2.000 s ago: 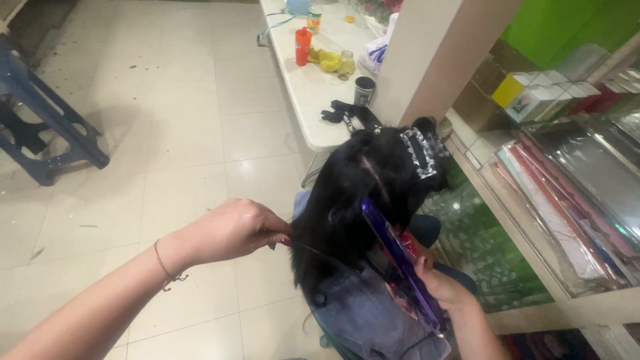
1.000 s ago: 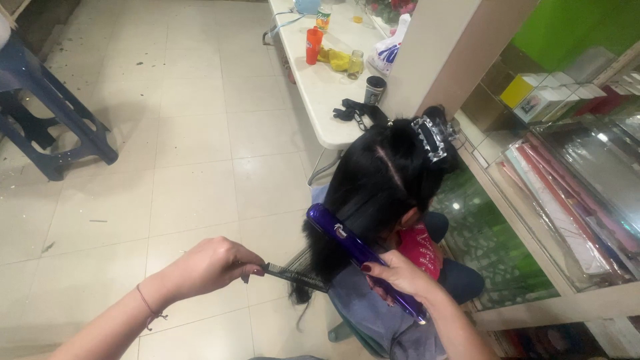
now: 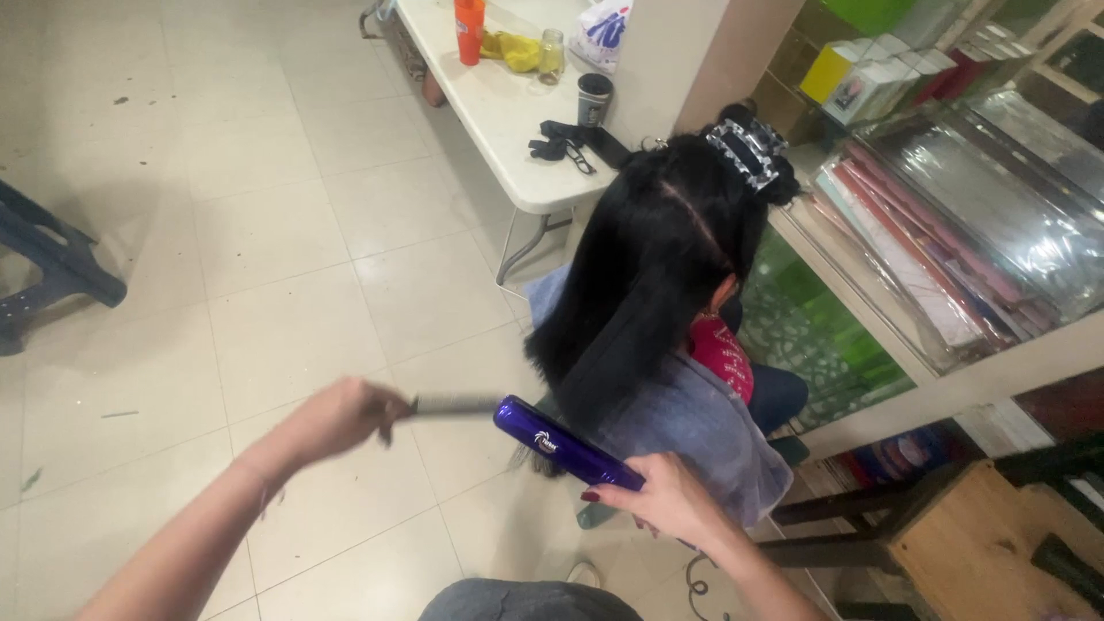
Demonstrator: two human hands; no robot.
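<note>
A seated person's long black hair [image 3: 638,276] hangs down over a blue-grey towel [image 3: 681,431], with a patterned claw clip [image 3: 746,153] on top of the head. My right hand [image 3: 668,500] grips a purple hair straightener [image 3: 565,444] below the hair's lower ends; some strands show beneath the tool. My left hand [image 3: 349,418] holds a comb [image 3: 457,404] by one end, left of the straightener. The comb's far end meets the straightener's tip in the view; whether they touch I cannot tell.
A white table [image 3: 535,181] behind bears an orange cup [image 3: 469,33], a glass jar [image 3: 550,53], a dark-lidded tumbler [image 3: 594,99] and eyeglasses [image 3: 580,159]. A glass display case [image 3: 949,259] stands right, above a wooden stool [image 3: 992,535]. A blue plastic stool [image 3: 56,259] is at left.
The straightener has moved from beside the hair down to its lower ends. The comb, earlier slanted against the hair ends, is now nearly level and left of them.
</note>
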